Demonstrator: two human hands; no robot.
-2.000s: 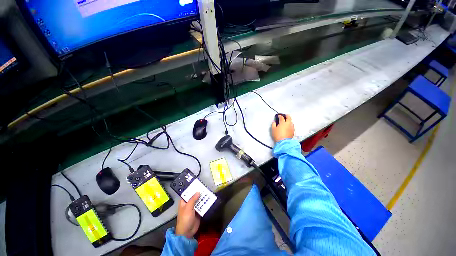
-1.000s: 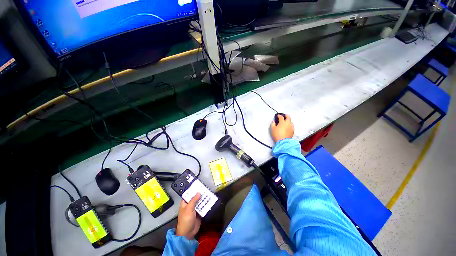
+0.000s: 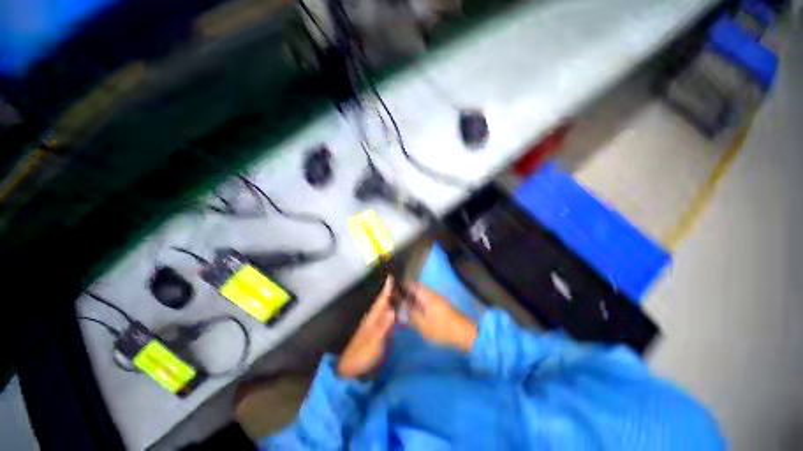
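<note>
The view is blurred. My left hand and my right hand are together in front of my coat, at the bench's front edge. Between their fingers is a thin dark object, which looks like the smartphone seen nearly edge-on; its label does not show. A yellow card lies on the bench just beyond my hands. Two smartphones with yellow cards, one nearer and one farther left, lie on the bench with cables at their upper ends.
A barcode scanner lies behind the loose card. Black mice lie on the bench at right, middle and left. A black tray and a blue stool are at my right. Cables hang at the back.
My right hand has left the right-hand mouse and joined my left hand. The smartphone has come off the bench edge toward my body. The camera view has shifted and blurred.
</note>
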